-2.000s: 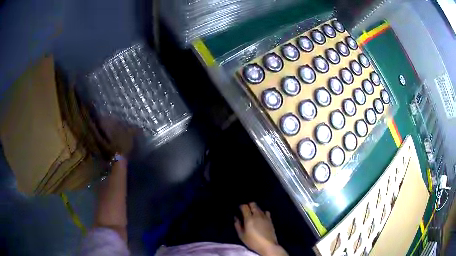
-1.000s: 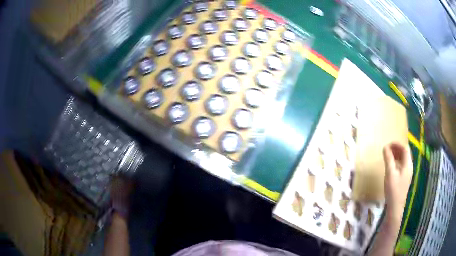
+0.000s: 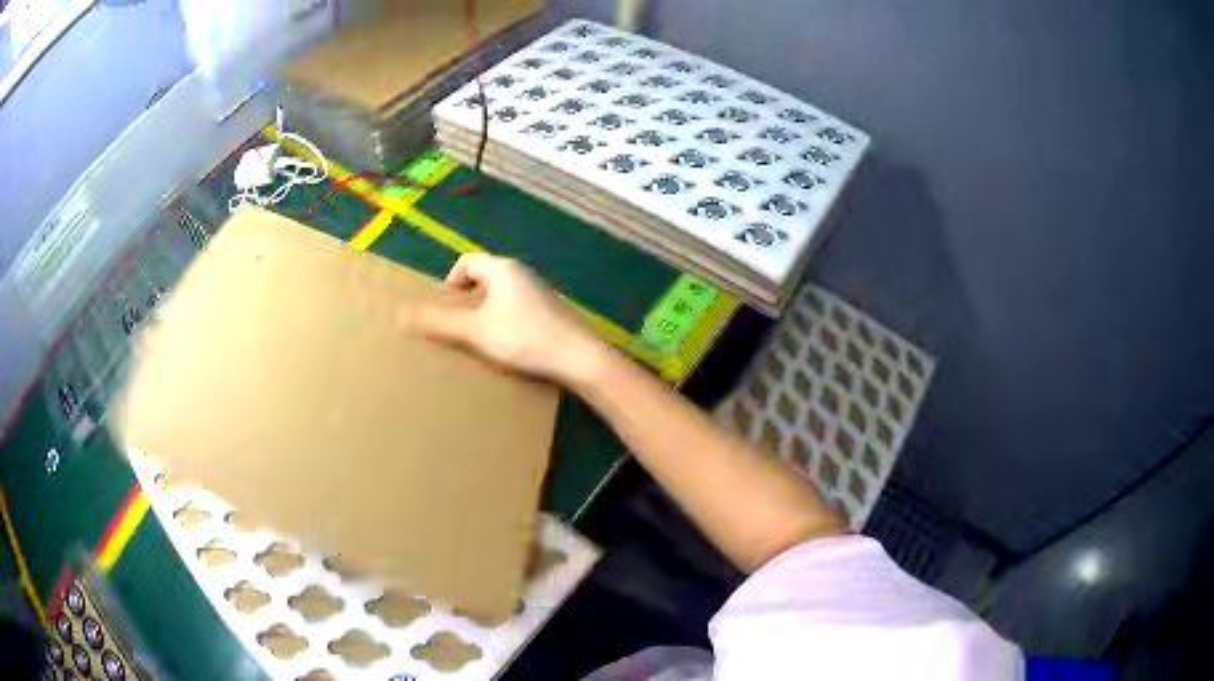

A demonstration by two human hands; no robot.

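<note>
My right hand [image 3: 513, 319] grips the upper right edge of a plain brown cardboard divider [image 3: 333, 412], fingers curled over it. The divider is slightly blurred and lies over or just above an empty white foam tray [image 3: 313, 636] with tan cutouts, hiding much of it. My left hand is not in view. At the bottom left corner, part of a tray of round speaker drivers [image 3: 83, 639] shows, cut off by the edge.
A stack of filled white foam trays [image 3: 652, 133] stands at the table's far right. Empty foam trays [image 3: 839, 399] lie lower, beyond it. A brown cardboard stack [image 3: 400, 60], a white plug with cable [image 3: 260, 166] and a clear rack [image 3: 100, 359] are at the back.
The view has swung right, off the speaker tray and floor-level stacks. My right hand holds the brown divider, now raised off or shifted across the foam tray. My left hand has left the picture.
</note>
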